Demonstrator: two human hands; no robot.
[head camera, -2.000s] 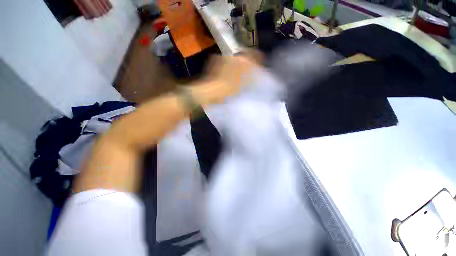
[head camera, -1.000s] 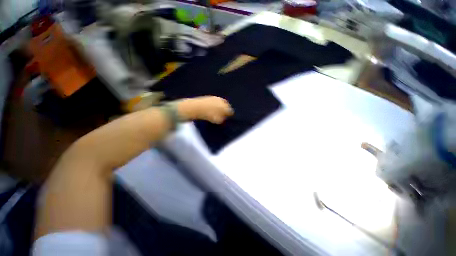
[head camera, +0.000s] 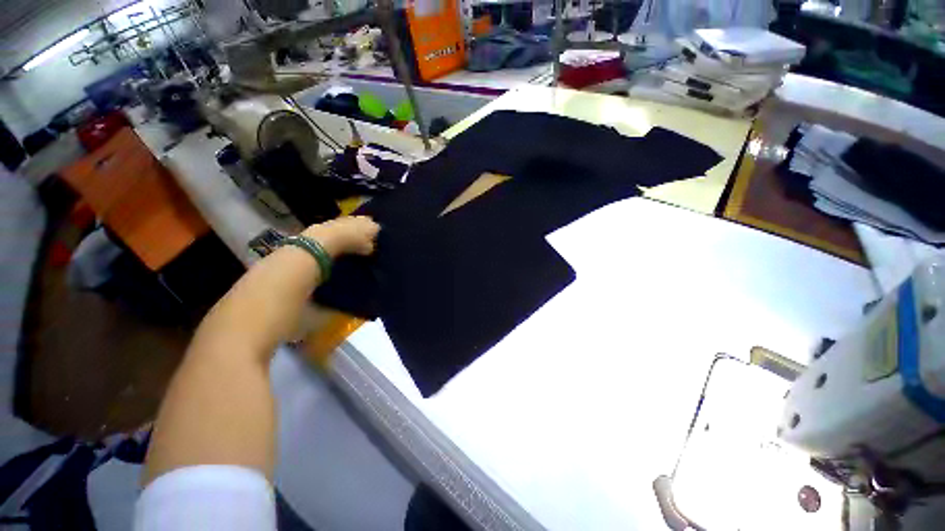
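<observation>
Black fabric panels (head camera: 466, 264) lie spread over the left and far part of the white table (head camera: 611, 311), with a narrow yellow-brown gap between them. My left hand (head camera: 352, 236), bare with a green bangle at the wrist, is at the left edge of the black fabric, its fingers closed on it; the fingertips are partly hidden. The industrial sewing machine (head camera: 881, 363), white with a blue stripe, stands at the right. Its metal needle area is at the lower right. My right hand is not in view.
Stacked pale and black pieces (head camera: 870, 182) lie at the far right. White boxes (head camera: 741, 62) and a red box (head camera: 591, 68) stand behind. Another machine (head camera: 271, 130) is at the back left. An orange panel (head camera: 140, 197) stands left. Dark and white fabric (head camera: 73, 477) is low at left.
The view has swung right and steadied. My left hand has moved from on top of the black fabric to its left edge. The right arm seen earlier is gone.
</observation>
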